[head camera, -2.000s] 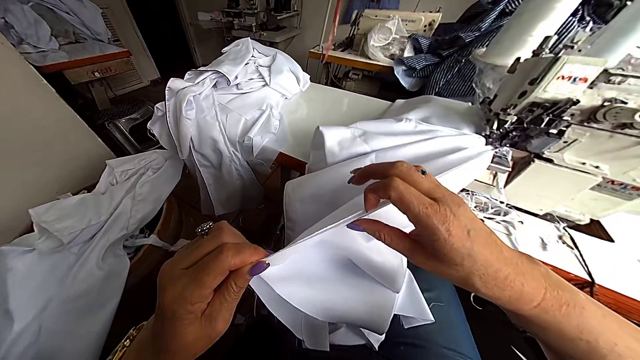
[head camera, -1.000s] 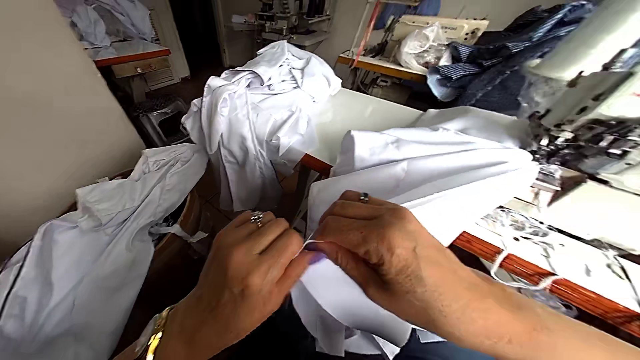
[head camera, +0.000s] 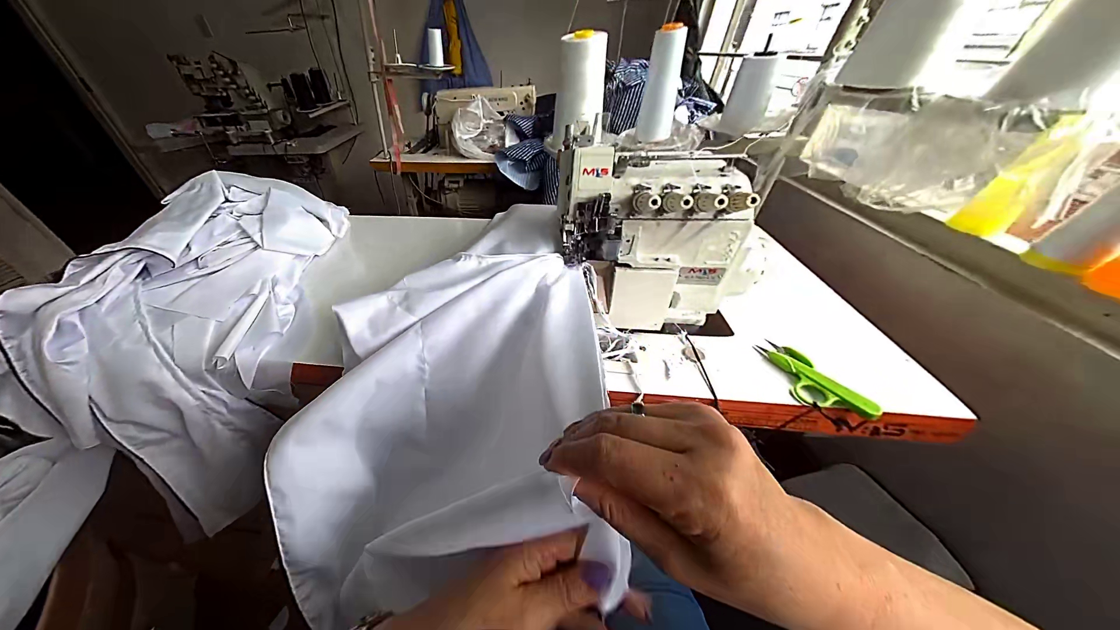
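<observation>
A white fabric piece (head camera: 472, 367) runs from the needle area of an overlock sewing machine (head camera: 665, 227) down over the table's front edge. My right hand (head camera: 674, 481), a ring on one finger, pinches the fabric's right edge between thumb and fingers. Lower down, my left hand (head camera: 525, 586) is at the fabric's lower part, blurred and partly cut off by the frame; its thumb and fingers close on the cloth near the same edge. The presser foot is mostly hidden by machine parts and cloth.
Green thread snips (head camera: 818, 381) lie on the white table (head camera: 840, 324) right of the machine. White garments (head camera: 201, 262) are heaped at left. Thread cones (head camera: 582, 87) stand behind the machine. Another sewing machine (head camera: 481, 109) is farther back. A windowsill with plastic-wrapped cones borders the right.
The view has swung right and up, bringing the whole overlock machine and snips into sight. My hands, close together at the cloth one second ago, are now apart, the left one lower.
</observation>
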